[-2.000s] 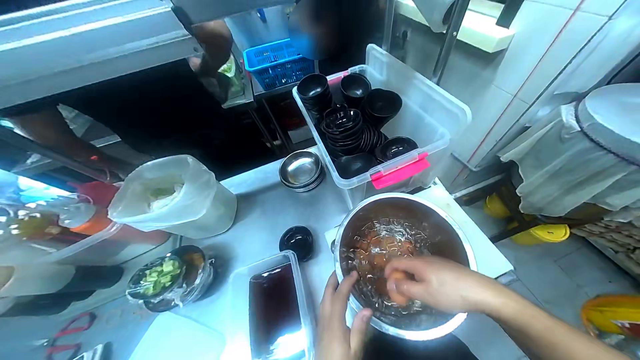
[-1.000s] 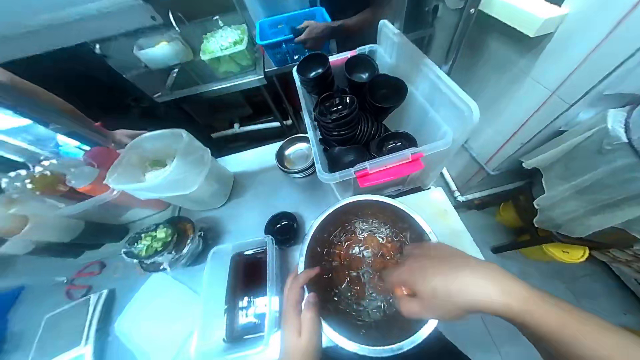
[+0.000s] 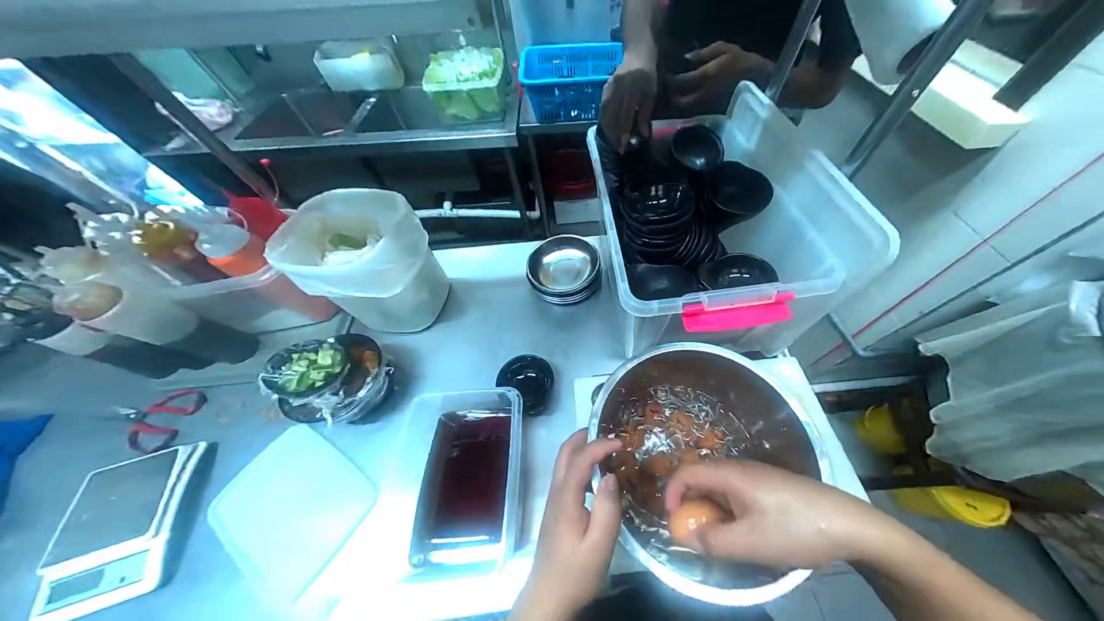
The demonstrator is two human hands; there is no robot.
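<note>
A round steel bowl [image 3: 798, 414] holds water and several brown eggs [image 3: 660, 461] below the surface. Inside it, my right hand [image 3: 746, 509] has its fingers closed around a brown egg [image 3: 695, 521]. My left hand [image 3: 586, 500] rests at the bowl's left rim, thumb and fingers apart; whether it grips the rim I cannot tell. Left of that hand stands a clear plastic container [image 3: 516, 466] with dark red-brown liquid [image 3: 470, 474]. A small black bowl [image 3: 524, 384] sits just behind the container.
Black bowls [image 3: 660, 207] fill part of a clear bin [image 3: 828, 233], where another person's hand [image 3: 628, 108] reaches in. Stacked metal dishes [image 3: 563, 266], a white tub [image 3: 362, 276], wrapped bowls [image 3: 323, 375], red-handled scissors [image 3: 164, 418], a kitchen scale [image 3: 116, 517] and a translucent lid [image 3: 293, 509] stand around.
The other person's hand has moved from the blue basket to the black bowls in the bin. My right hand stays in the steel bowl, holding an egg.
</note>
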